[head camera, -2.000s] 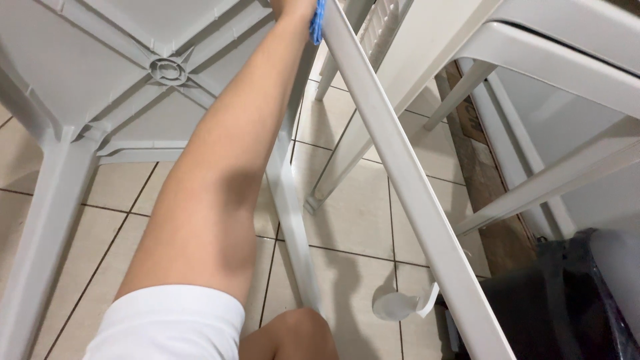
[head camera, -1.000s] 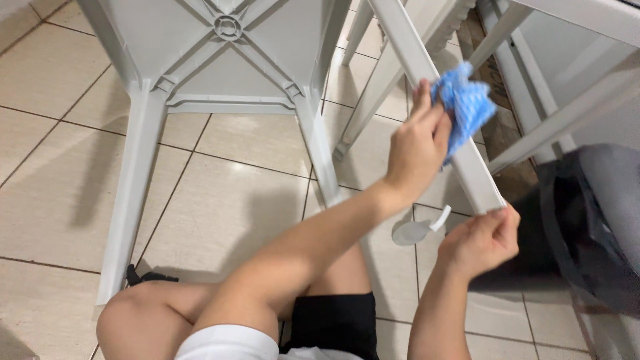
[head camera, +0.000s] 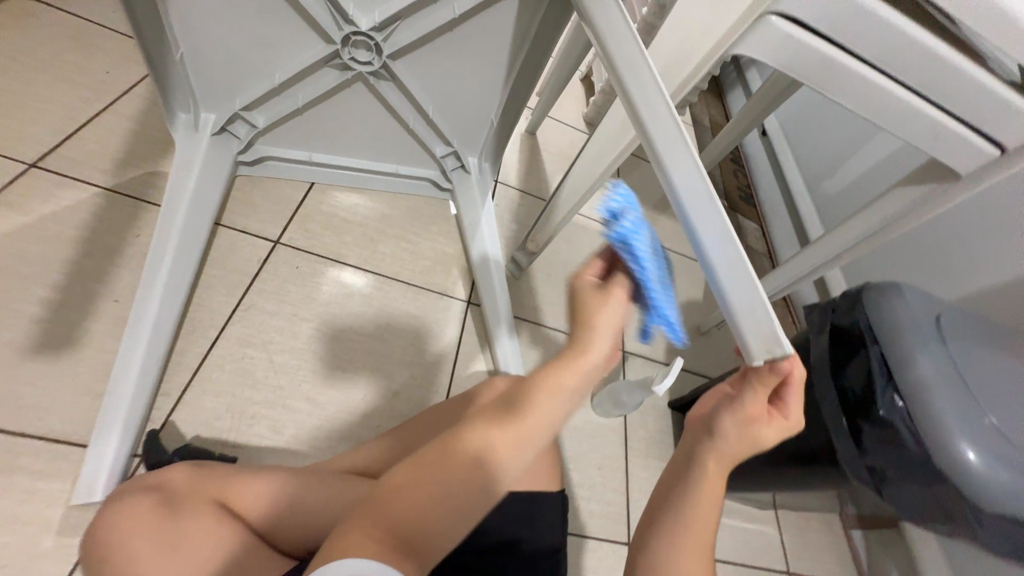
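A light grey plastic table (head camera: 384, 144) lies tipped, its ribbed underside facing me and its legs reaching my way. My left hand (head camera: 600, 308) holds a blue patterned cloth (head camera: 644, 260), blurred, just left of the table's raised right leg (head camera: 680, 176); a gap shows between cloth and leg. At the end of that leg, my right hand (head camera: 748, 408) grips the tip between thumb and fingers. Below the cloth, on the tiles, is a translucent spray bottle (head camera: 622, 398) with a white trigger head.
More white plastic furniture (head camera: 880, 88) stands at the upper right. A grey-lidded bin (head camera: 944, 384) with a black bag (head camera: 832, 376) is close beyond my right hand. My bent legs (head camera: 232, 512) are at the bottom, over the tiled floor (head camera: 360, 320).
Two seconds ago my left arm reached up to the top of the leg with the cloth. One second ago the cloth was against the leg; now it is off to its left. The view has shifted.
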